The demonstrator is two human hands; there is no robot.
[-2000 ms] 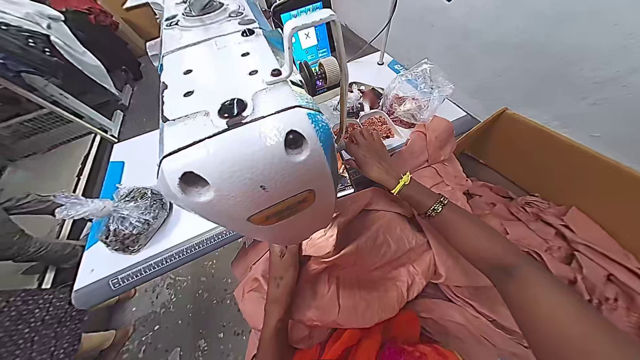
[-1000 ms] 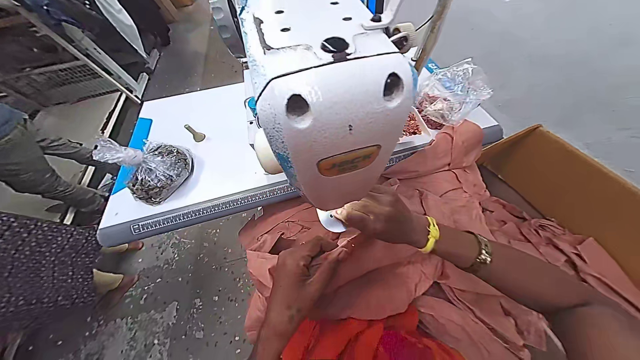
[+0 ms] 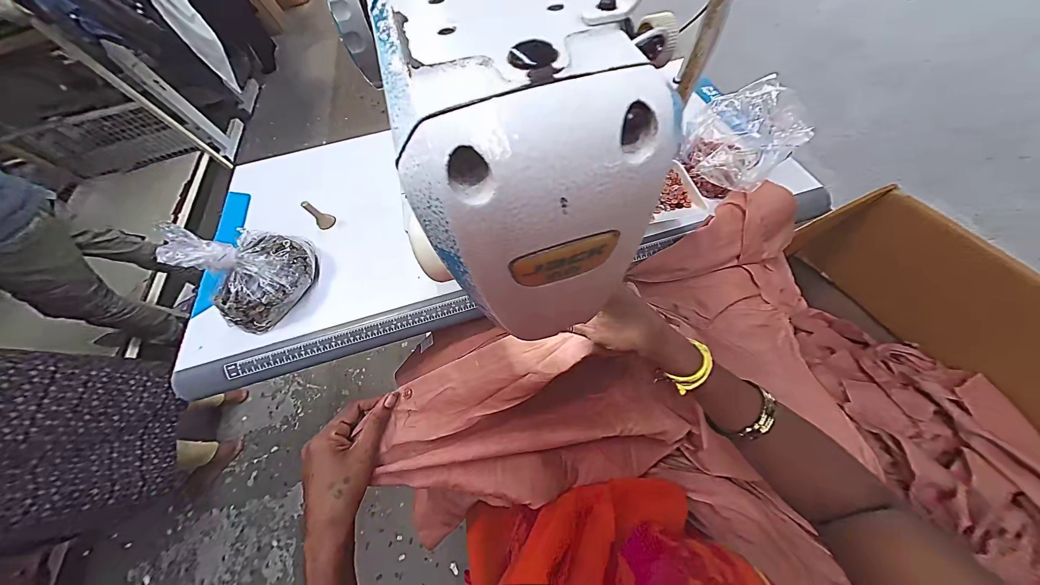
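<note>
A white Jack sewing machine head (image 3: 544, 187) stands over the near edge of the machine table. My left hand (image 3: 345, 455) pinches the left edge of a dusty-pink cloth garment (image 3: 487, 406), beside a small button on it. Under the machine head, my right hand (image 3: 621, 325) is on the same cloth; its fingertips are partly hidden by the head, with the cloth between them and the palm. The garment spreads over my lap and to the right. The needle area is hidden behind the head.
On the white table (image 3: 349, 284) lie a tied plastic bag of dark buttons (image 3: 272, 284) and a small scoop (image 3: 318, 216). Behind the machine are a tray of reddish buttons (image 3: 674, 191) and a clear bag (image 3: 743, 138). A cardboard box (image 3: 934, 284) stands right; people stand left.
My right hand has moved from the button tray to the cloth under the machine head. My left hand has moved left along the cloth, stretching its edge out.
</note>
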